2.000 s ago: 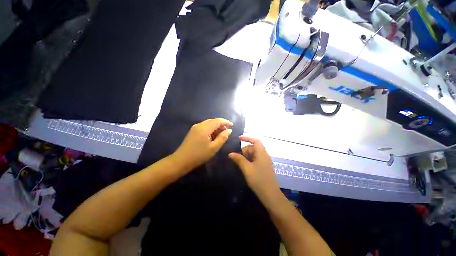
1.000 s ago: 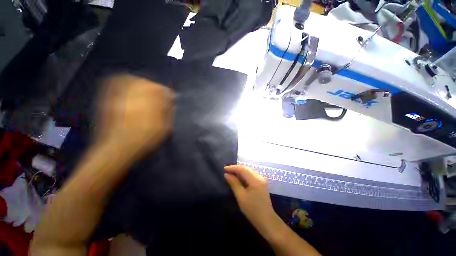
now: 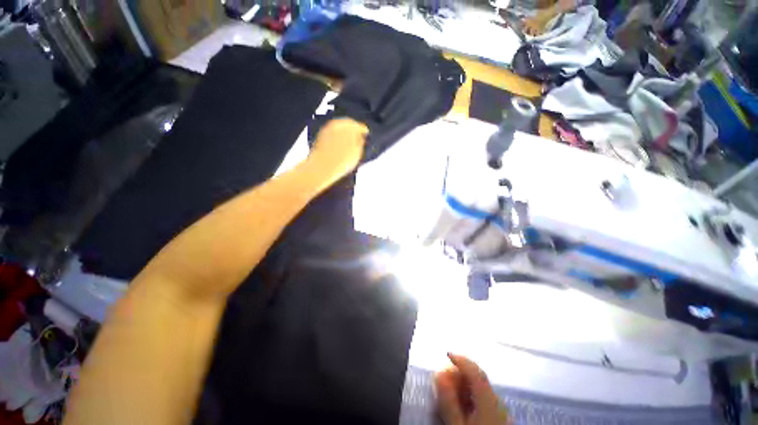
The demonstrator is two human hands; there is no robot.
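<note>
The black garment panel [image 3: 332, 332] lies left of the bright needle area and hangs over the table's front edge. A heap of small black cut pieces [image 3: 399, 70] lies behind and left of the sewing machine [image 3: 540, 191]. My left hand [image 3: 341, 143] reaches to the near edge of this heap; its fingertips are blurred against the dark cloth, so I cannot tell whether it grips a piece. My right hand [image 3: 467, 394] is at the lower edge of the picture, right of the panel, partly cut off, with nothing visible in it.
A stack of black cut panels [image 3: 208, 158] lies at left on the table. Grey and white cloth pieces [image 3: 607, 91] are piled behind the machine. A ruler tape [image 3: 582, 412] runs along the front edge. White scraps [image 3: 29, 373] lie at lower left.
The view has tilted up towards the back of the table. My left hand has moved away from over the panel to the heap. My right hand has moved off the panel's edge to the right.
</note>
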